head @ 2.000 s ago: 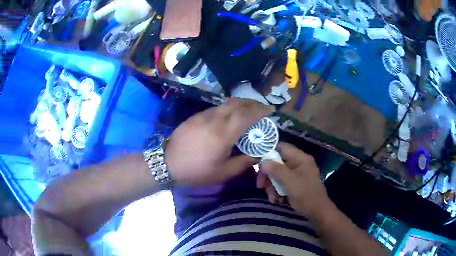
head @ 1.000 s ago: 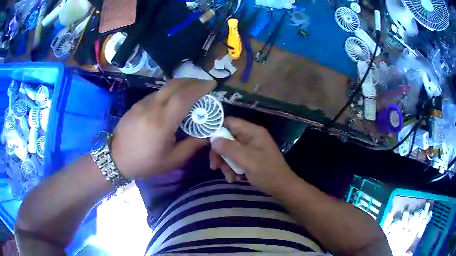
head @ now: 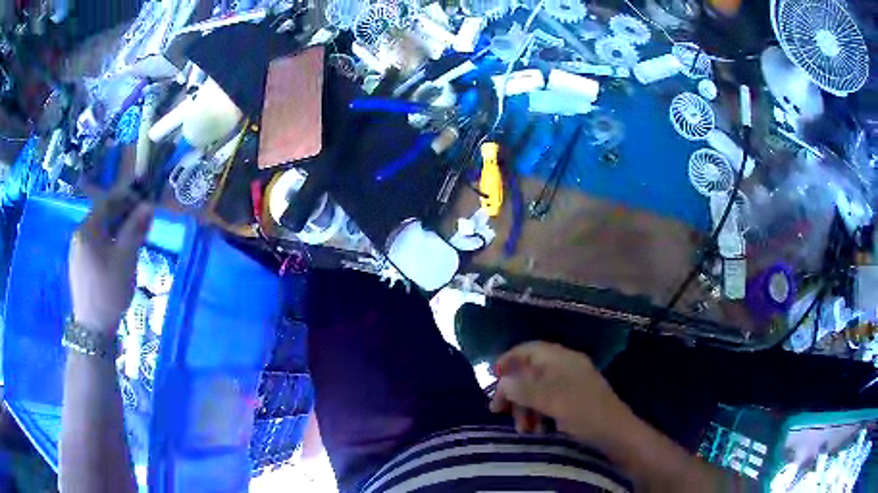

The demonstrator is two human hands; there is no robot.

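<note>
My left hand (head: 108,260) is blurred at the far left, raised over the near part of the blue bin (head: 197,376). Dark and blue shapes show at its fingertips; I cannot tell whether it holds anything. White handheld fans (head: 144,318) lie inside the bin. My right hand (head: 554,387) is in front of my striped shirt with its fingers curled. A small white patch shows beside its fingertips; I cannot tell whether it is held. No fan shows clearly in either hand.
The bench holds a yellow screwdriver (head: 491,180), a brown rectangular plate (head: 292,108), round fan grilles (head: 710,170) and a purple roll (head: 773,286). A black cable runs across the right side. A teal crate (head: 838,419) stands at the lower right.
My left hand has moved away from the fan to the far left, over the bin. The fan is no longer visible in my right hand, which is now lower in view. The view has shifted.
</note>
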